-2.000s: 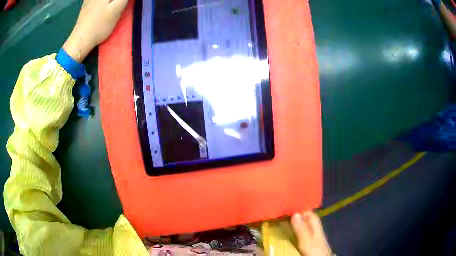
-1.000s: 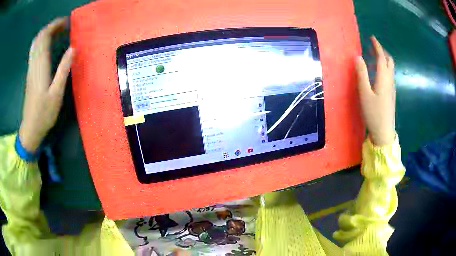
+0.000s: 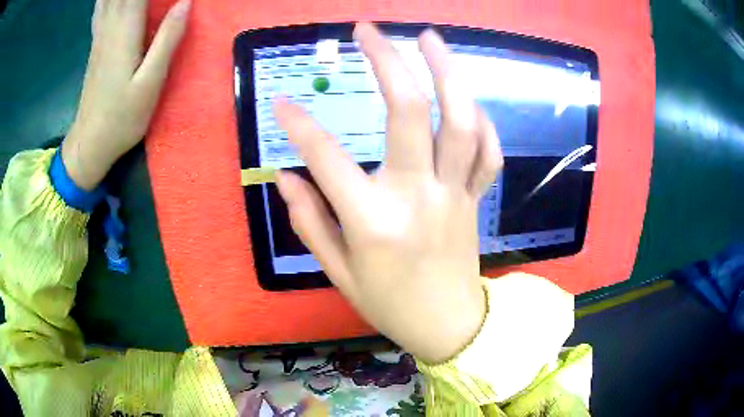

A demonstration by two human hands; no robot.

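Note:
A tablet point(image 3: 538, 114) with a black border lies on a red-orange foam carrier point(image 3: 196, 204). Its lit screen shows white-blue panels, dark panels and a green dot. A pale-yellow tab point(image 3: 259, 176) is at its left edge. My left hand point(image 3: 122, 98) rests at the carrier's upper left edge, thumb and fingers apart; part of it is cut off by the frame's top. My right hand point(image 3: 400, 195) is spread over the tablet's screen, holding nothing and hiding the screen's middle. I cannot tell whether its fingertips touch the glass.
The green surface point(image 3: 693, 163) lies around the carrier. A blue wrist strap point(image 3: 72, 183) with a dangling cord is on my left wrist. A yellow line point(image 3: 624, 298) and dark blue material point(image 3: 718, 281) show at the lower right. Patterned cloth point(image 3: 326, 379) is below the carrier.
The carrier and tablet have turned from upright to sideways, then shifted slightly right. My right hand has moved from the carrier's right side to over the screen. My left hand has moved up.

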